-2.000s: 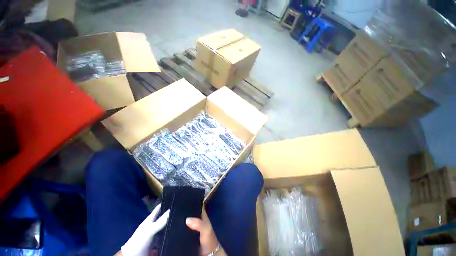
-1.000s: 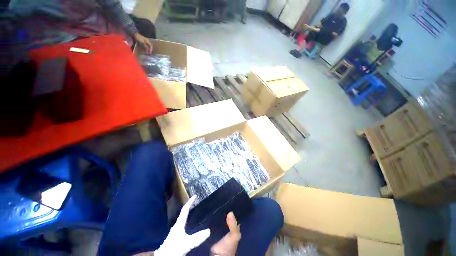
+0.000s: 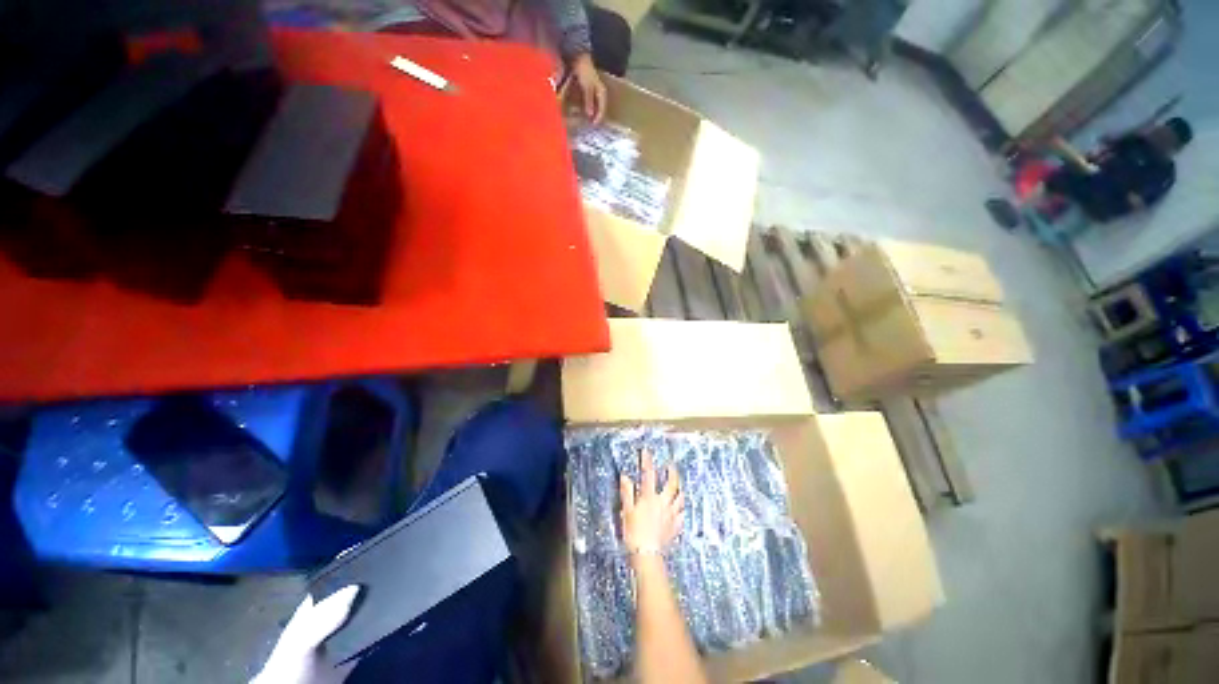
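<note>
My left hand [image 3: 316, 633], in a white glove, holds a flat black case [image 3: 415, 575] at the lower left, over my lap. The case shines grey on its face. My right hand [image 3: 652, 510], bare, lies with fingers spread on the bubble-bagged packs [image 3: 735, 535] inside the open brown carton [image 3: 852, 524] before me. The packs stand in rows, silvery and dark. Whether the fingers grip a pack, I cannot tell.
The red worktable [image 3: 481, 241] at the left holds stacks of black pieces [image 3: 314, 154] and a white strip [image 3: 421, 71]. A blue stool [image 3: 80, 481] beneath it bears a dark flat piece. A coworker's hand [image 3: 584, 94] is at another open carton [image 3: 722, 187]. A closed carton [image 3: 922, 321] sits on a pallet.
The view has turned left. My right hand has let go of the black case and moved onto the bagged packs. My left hand has carried the case to the left.
</note>
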